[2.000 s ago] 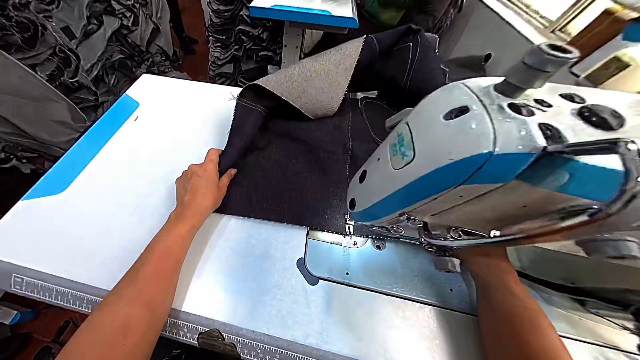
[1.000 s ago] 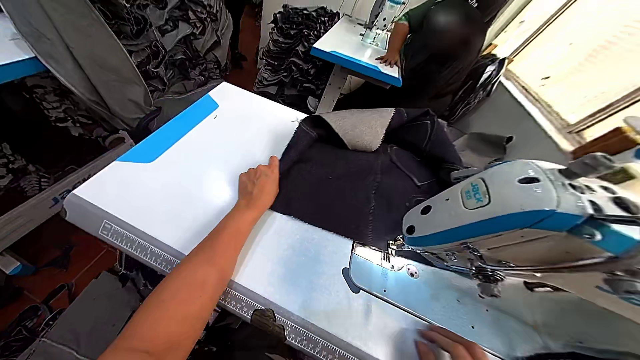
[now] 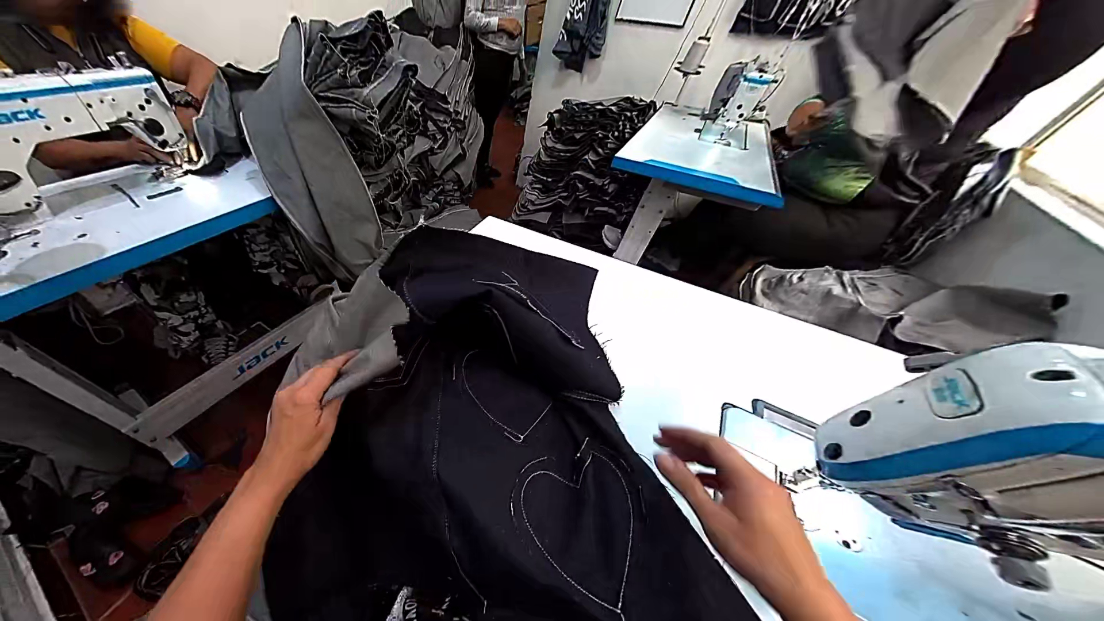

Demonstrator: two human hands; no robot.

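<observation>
My left hand (image 3: 306, 414) grips the grey edge of a dark denim garment piece (image 3: 414, 492), which hangs over the near side of the white sewing table (image 3: 673, 319). Light stitching shows on the denim, with heart-shaped outlines. My right hand (image 3: 742, 500) is spread beside the denim's right edge, its fingers apart and holding nothing. To the right of that hand stands the head of a white and blue industrial sewing machine (image 3: 957, 431), over its metal needle plate (image 3: 828, 509). The denim lies left of the needle area, apart from it.
At the upper left a co-worker's hands (image 3: 147, 151) are at another sewing machine (image 3: 86, 121). Piles of grey cloth (image 3: 405, 112) stand behind. A further machine table (image 3: 699, 164) is beyond mine, with another person at its right. A grey garment (image 3: 906, 306) lies beyond the table's far edge.
The denim has moved away from the needle area, towards my left and the near edge, and is now lifted by my left hand. The view has shifted strongly.
</observation>
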